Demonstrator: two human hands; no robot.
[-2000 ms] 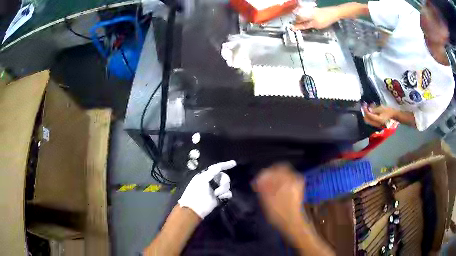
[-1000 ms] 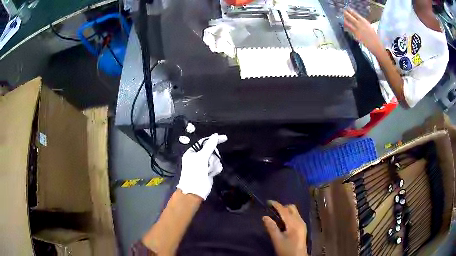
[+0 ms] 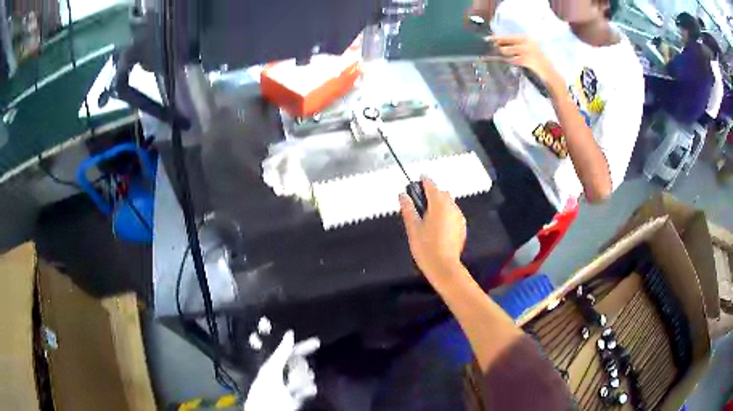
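My right hand point(image 3: 435, 229), bare, is on the black grip of a thin-shafted tool point(image 3: 395, 156) on the machine table. The tool's small round head lies at the metal fixture point(image 3: 366, 127), and its grip is over the white toothed-edge strip point(image 3: 402, 191). My left hand point(image 3: 283, 377), in a white glove, is low at the lower edge of the picture with fingers apart. Small white discs point(image 3: 260, 331) show just beyond it. Whether the left hand holds something is hidden or too blurred to tell.
An orange-red box point(image 3: 309, 83) and a crumpled white wipe point(image 3: 284, 170) lie by the fixture. A carton of tools point(image 3: 666, 233) stands at right, another carton point(image 3: 90, 353) at left. A person point(image 3: 615, 80) sits beyond the table's right side, near a red stool point(image 3: 549, 241).
My right hand has moved from the lap up to the tool at the fixture. The view has tilted up. The co-worker's arm is now raised away from the table.
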